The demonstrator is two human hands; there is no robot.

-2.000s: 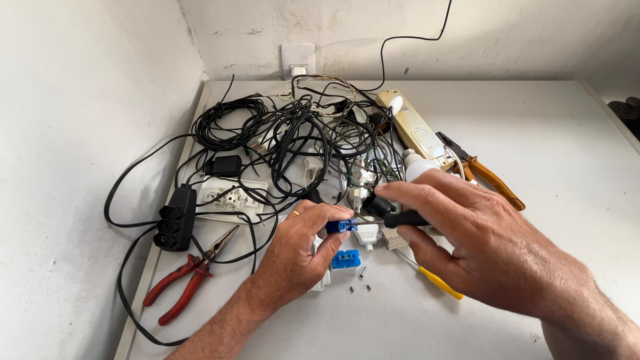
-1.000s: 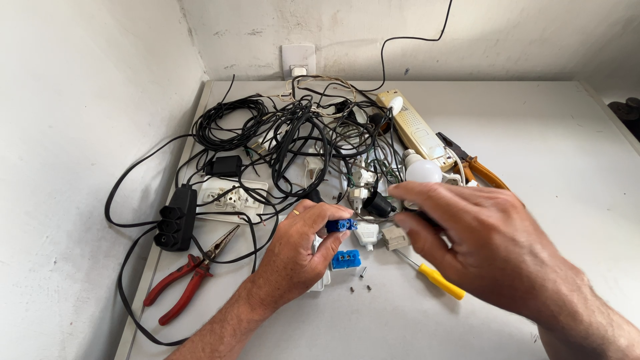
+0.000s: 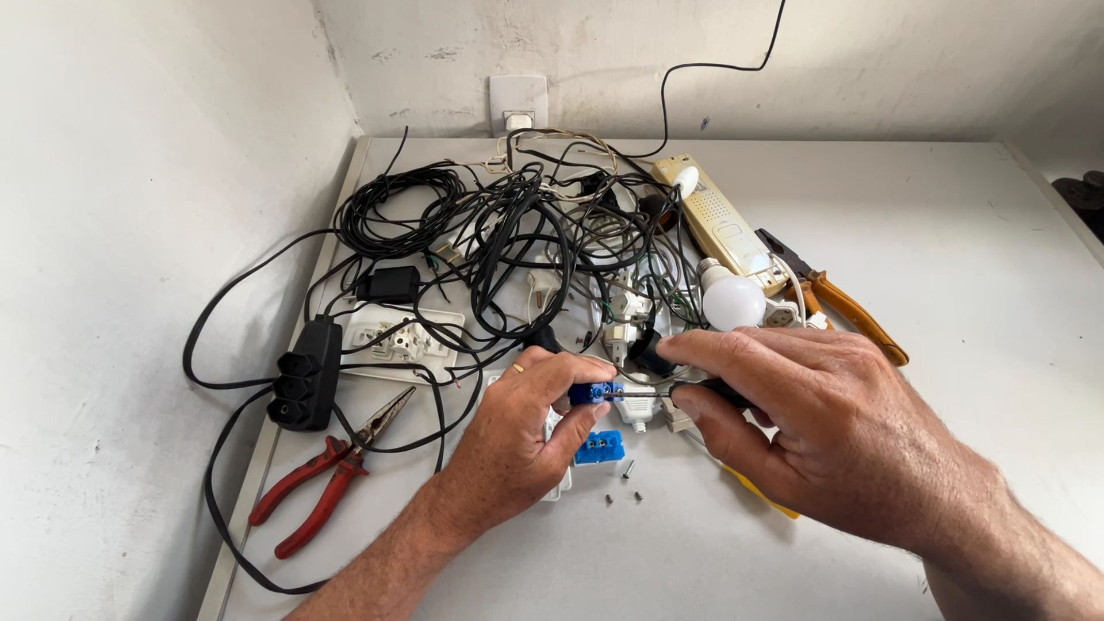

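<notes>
Between thumb and index finger, my left hand pinches a small blue plastic terminal piece. A screwdriver with a black handle lies in the grip of my right hand, its thin shaft pointing left with the tip at the blue piece. Just below, a second blue plastic piece rests on the table, partly over a white plastic part mostly hidden by my left hand. Several small screws lie to its right. Behind the held piece is a white plug.
Tangled black cables cover the back. Red-handled long-nose pliers and a black multi-socket lie left. Toward the right are a light bulb, a cream intercom handset and orange-handled pliers. A yellow handle shows under my right hand.
The screwdriver tip, blurred or hidden one second ago, now shows at the blue piece. My right hand has shifted and turned slightly; my left hand keeps its place.
</notes>
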